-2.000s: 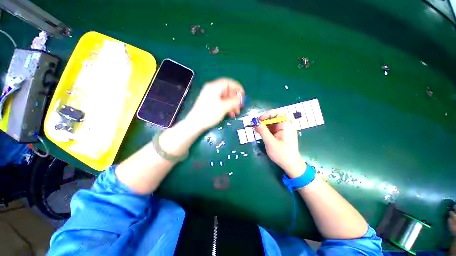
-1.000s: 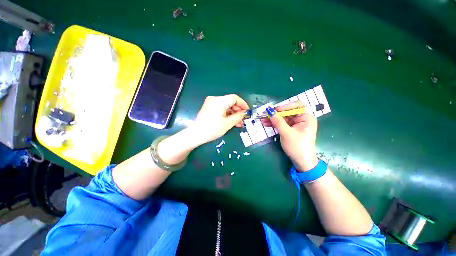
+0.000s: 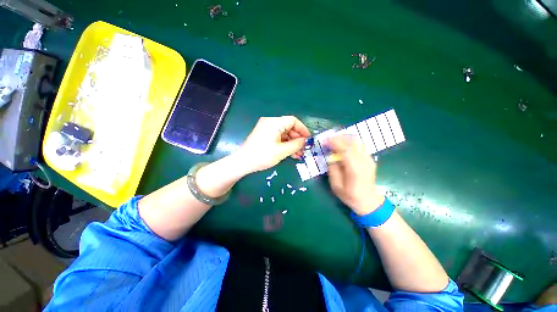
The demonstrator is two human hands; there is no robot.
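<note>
My left hand (image 3: 273,144) pinches a tiny dark part (image 3: 309,142) between thumb and fingertips, over the left end of the white strip. The part's details are too small to tell. The white strip (image 3: 380,131) with dark cross lines lies slanted on the green surface, partly under my right hand. My right hand (image 3: 352,167) is blurred and curled around the yellow-handled tool (image 3: 334,157); only a short piece of yellow shows and its tip cannot be made out. Several tiny white pieces (image 3: 292,192) lie loose below the strip.
A yellow tray (image 3: 163,61) with pale packing stands at the left, with a smartphone (image 3: 200,106) beside it. A grey metal box (image 3: 23,109) is at the far left. Small wired parts (image 3: 363,60) lie scattered farther up. A wire spool (image 3: 490,278) sits at the lower right.
My left hand has come to the strip's left end since the oldest frame. Since the last frame, my right hand has shifted slightly left and down; the dark square on the strip's right part no longer shows.
</note>
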